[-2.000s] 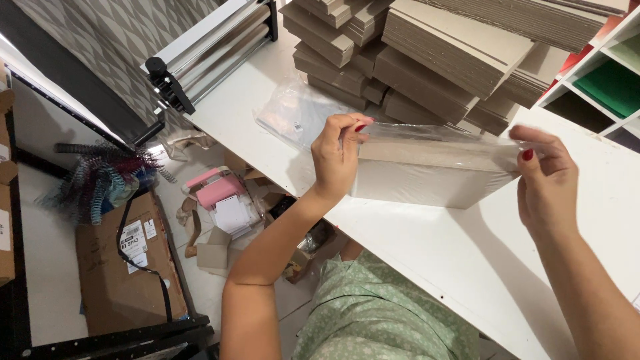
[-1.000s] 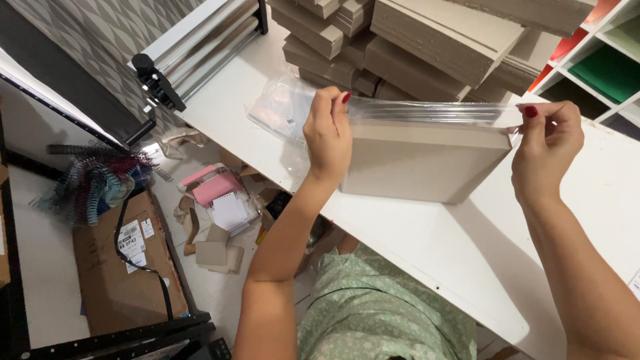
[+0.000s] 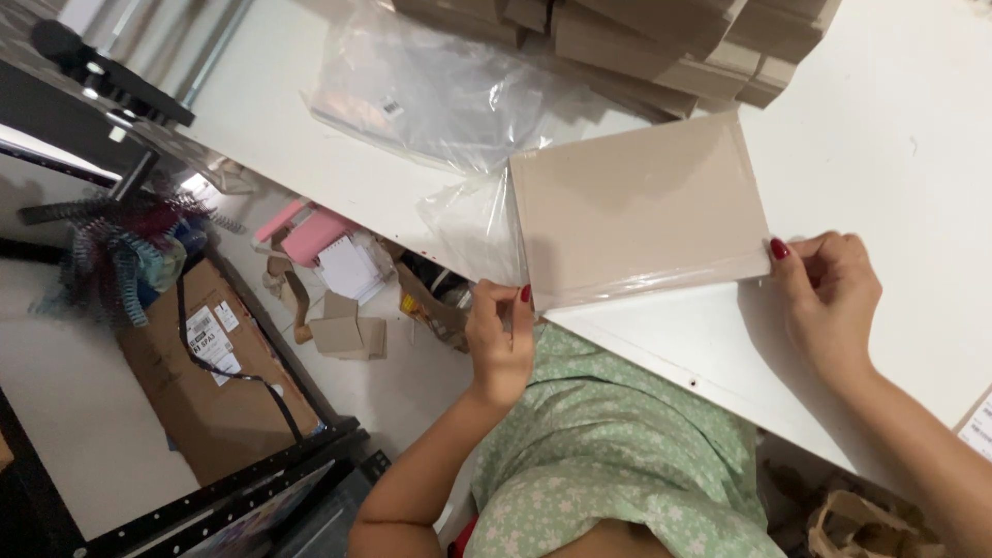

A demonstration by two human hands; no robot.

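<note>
A stack of greyish-beige boards point(image 3: 639, 209) lies flat on the white table, inside a clear plastic bag whose folded edge runs along the side nearest me. My left hand point(image 3: 502, 337) pinches the plastic at the near left corner between thumb and fingers. At the near right corner, my right hand point(image 3: 833, 298) pinches the other end of that edge. Loose clear film point(image 3: 477, 221) spreads out to the left of the boards. Beyond it lie more clear plastic bags point(image 3: 434, 93), one bearing a small printed code.
Piles of cut boards point(image 3: 659, 50) stand at the table's far side. A machine with metal rollers point(image 3: 155, 54) is at the upper left. Below the white table's edge point(image 3: 643, 356) are a cardboard box point(image 3: 225, 380), pink items point(image 3: 314, 236), board scraps point(image 3: 349, 329) and plastic coils point(image 3: 116, 248).
The wrapped boards stood on edge before and now lie flat. Both hands have gone down from the upper edge of the bag to its near corners. The view has shifted.
</note>
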